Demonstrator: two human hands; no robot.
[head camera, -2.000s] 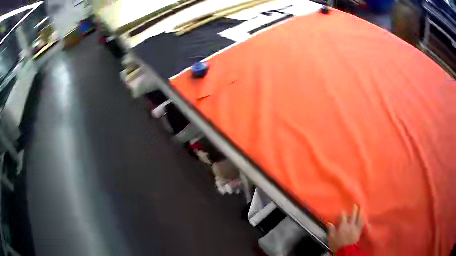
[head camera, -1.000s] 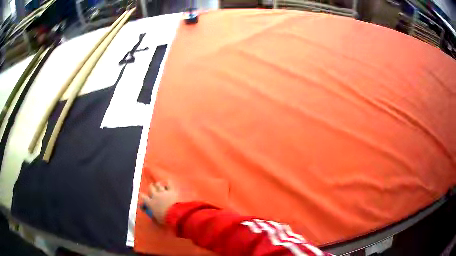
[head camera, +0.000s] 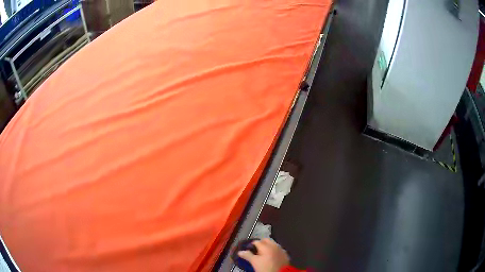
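Bright orange material (head camera: 159, 117) covers the long table, with soft folds running across it. Its near edge lies along the table's metal edge (head camera: 276, 170). My right hand (head camera: 267, 256), with a bit of red sleeve, is low in the view beside that edge. It is closed on a small dark blue round item (head camera: 245, 252), partly hidden by the fingers. My left hand is out of the picture.
A large pale grey cabinet (head camera: 425, 69) stands right of the table, across a dark grey floor (head camera: 340, 175). White pieces (head camera: 281, 188) stick out below the table edge. A small dark item (head camera: 304, 85) is on the edge farther along. A metal rack (head camera: 48, 50) stands at the upper left.
The view has swung right, away from the black and white pieces. My right hand has left the orange material's left edge and now holds the blue item by the table edge.
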